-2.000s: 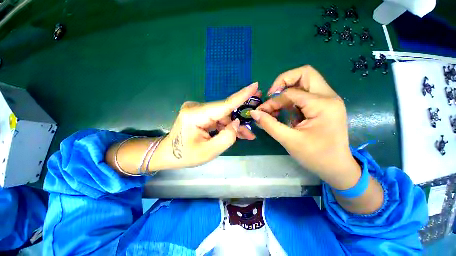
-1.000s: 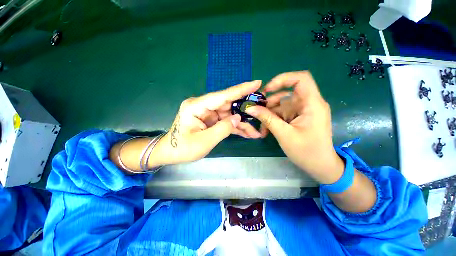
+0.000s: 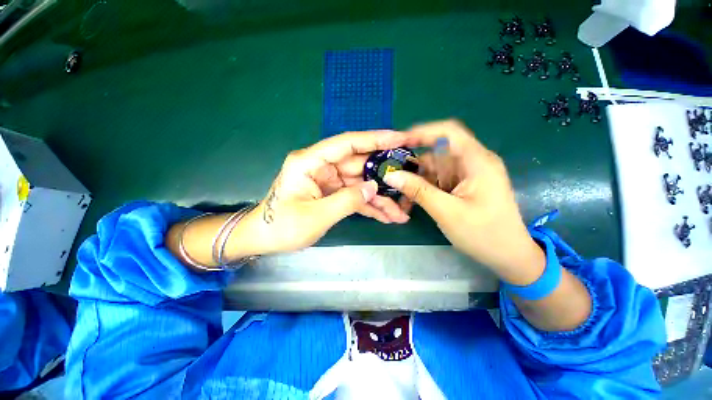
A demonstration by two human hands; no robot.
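A round black housing with a yellow-green centre is held over the green belt, just in front of the blue mat. My left hand grips its left side between thumb and fingers. My right hand is on its right side, with the thumb tip pressed on the face near the yellow spot. The right fingers are blurred and partly hide the housing's right edge. A small blue-grey blurred spot shows at the right fingers; I cannot tell what it is.
The blue gridded mat lies beyond the hands. Black spidery parts lie at the upper right, and more on a white sheet. A white box stands at left. A small black piece lies far left. The belt's metal edge is nearest me.
The housing has turned slightly and its face shows more. The right fingers have shifted around it. The small black piece at far left has moved a little further left.
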